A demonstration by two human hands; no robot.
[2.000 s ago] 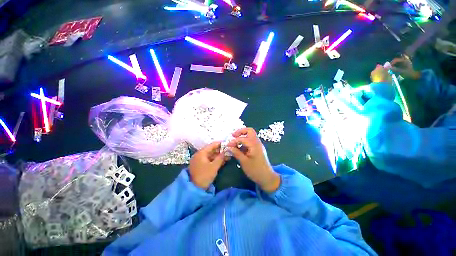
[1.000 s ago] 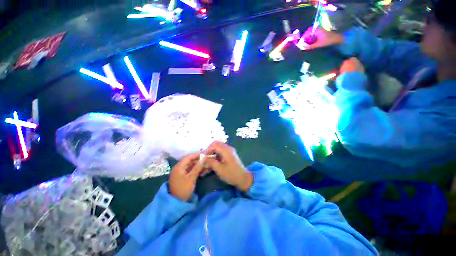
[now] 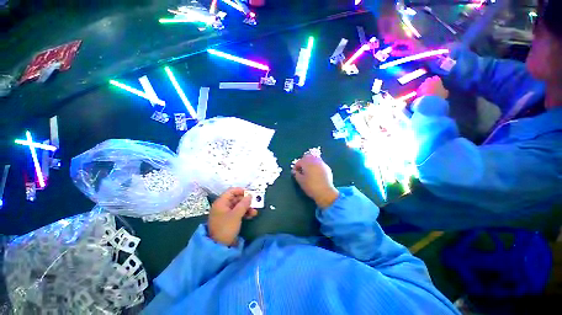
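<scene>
My left hand (image 3: pixel 228 216) holds a white square plastic housing (image 3: pixel 256 199) with a dark hole, between thumb and fingers, just below the open bag of small white inserts (image 3: pixel 212 151). My right hand (image 3: pixel 314 178) is over a small loose heap of white inserts (image 3: pixel 316 151) right of the bag. Its fingertips touch the heap, and whether they hold an insert cannot be told. A clear bag of housings (image 3: pixel 68 264) lies at lower left, with loose housings (image 3: pixel 130 263) at its right side.
Lit sticks (image 3: pixel 237 59) lie in a row across the dark green bench (image 3: pixel 259 107). A bright heap of lit assemblies (image 3: pixel 385 138) is at right beside a neighbouring worker in a blue smock (image 3: pixel 487 166). A second open clear bag (image 3: pixel 123 175) is at left. A red packet (image 3: pixel 52 60) lies upper left.
My right hand has left my left hand and moved right to the loose heap. The housing now shows in my left hand. The neighbour's hands and a lit stick have moved.
</scene>
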